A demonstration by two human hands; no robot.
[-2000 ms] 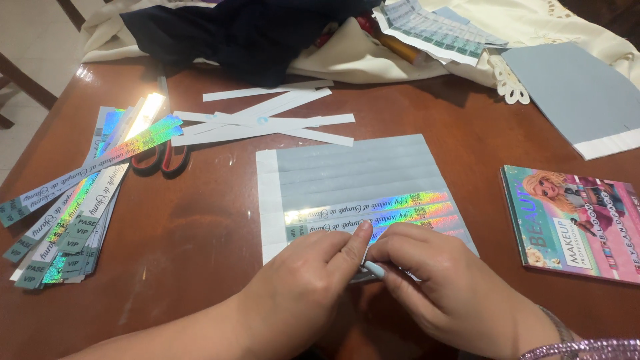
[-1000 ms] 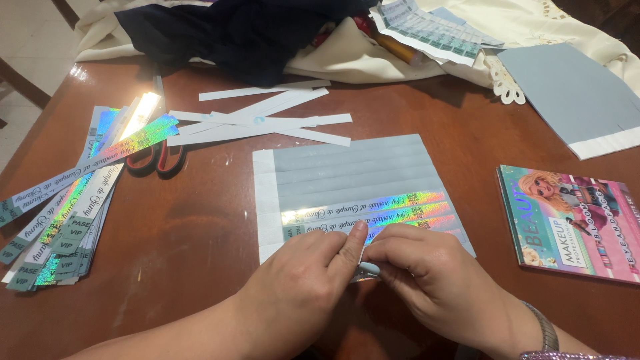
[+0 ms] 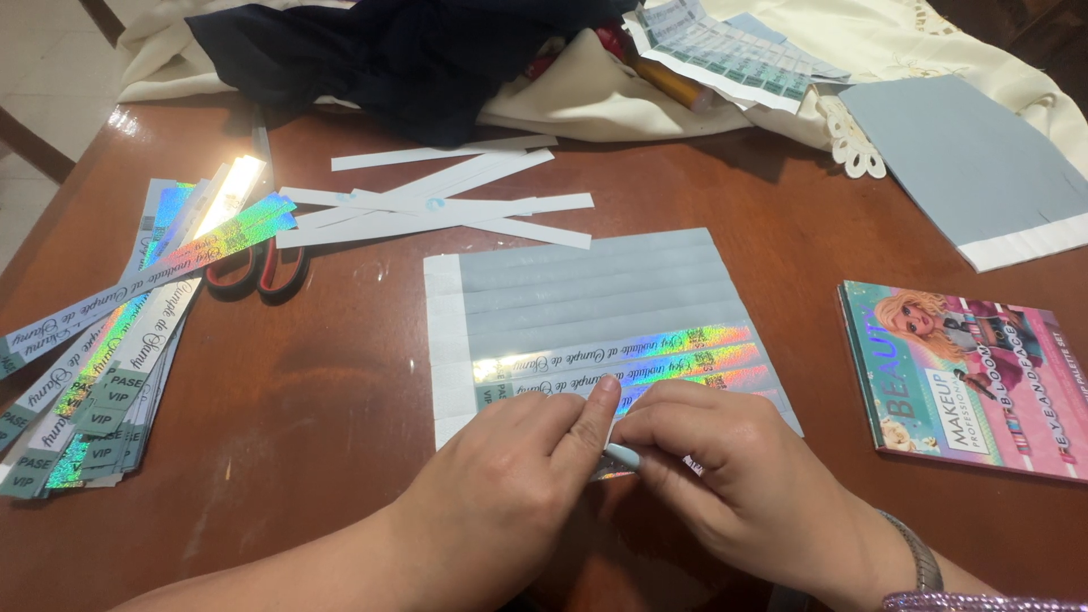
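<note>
A blue-grey backing sheet (image 3: 586,289) with a white left edge lies in front of me. Shiny holographic printed strips (image 3: 629,353) run across its lower half. My left hand (image 3: 535,459) rests over the sheet's near edge, fingers on the strips, index finger extended. My right hand (image 3: 714,459) pinches something small and thin at that near edge, close to the left fingertips; a pale blue nail shows there. The fingers hide most of what is pinched, perhaps the edge of a strip. Left of the sheet is a pile of loose printed strips (image 3: 153,340), some holographic.
Scissors with black and red handles (image 3: 259,272) lie partly under the pile. White paper strips (image 3: 425,208) cross behind the sheet. A makeup palette (image 3: 969,382) lies right. Another grey sheet (image 3: 960,153), a printed sheet (image 3: 722,55), dark cloth (image 3: 382,59) and cream cloth (image 3: 544,93) are farther back.
</note>
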